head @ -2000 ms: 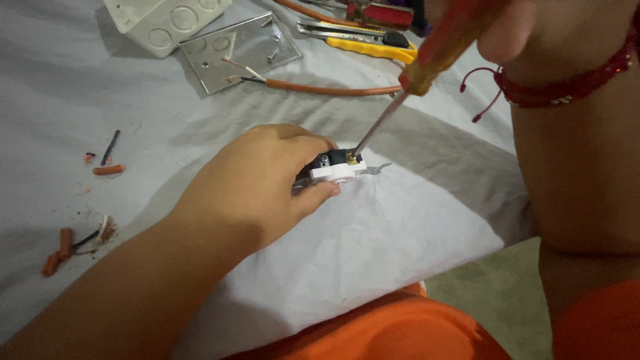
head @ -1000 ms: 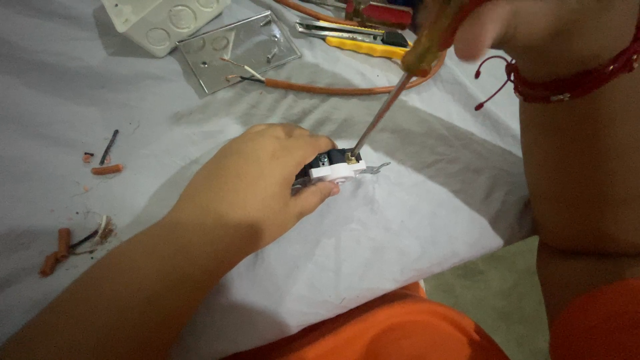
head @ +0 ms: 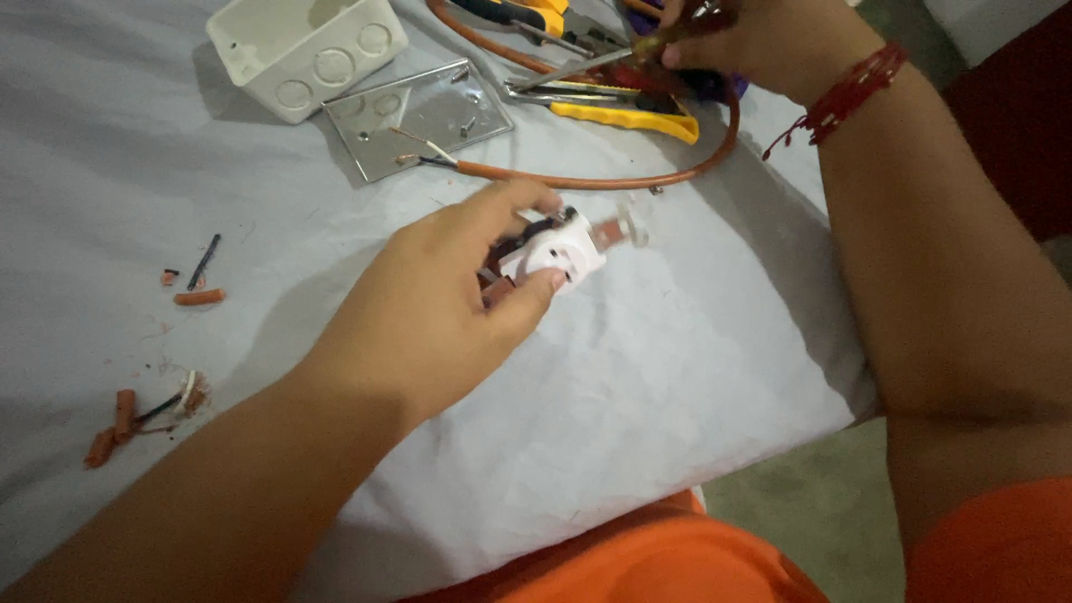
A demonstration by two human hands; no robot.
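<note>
My left hand point(head: 435, 293) grips a white electrical outlet point(head: 559, 254) with a dark back and metal mounting ears, its slotted face turned up. At the top right, my right hand point(head: 737, 46) holds a screwdriver point(head: 578, 69) by its handle, away from the outlet. The shaft lies over the yellow utility knife point(head: 624, 115) and other tools. Beyond the left hand, an orange-sheathed cable point(head: 578, 181) has its stripped white and dark conductors over a shiny metal cover plate point(head: 419, 117).
A white plastic junction box point(head: 310, 63) stands behind the plate. Yellow-and-black handled pliers point(head: 519, 17) lie at the top. Cut orange sheath pieces point(head: 199, 297) and wire scraps point(head: 180, 398) are scattered on the left. The grey cloth's edge point(head: 754, 463) runs along the front right.
My right hand has moved the screwdriver off the outlet's side screw, up toward the tools. My left hand has tilted the outlet so its face shows.
</note>
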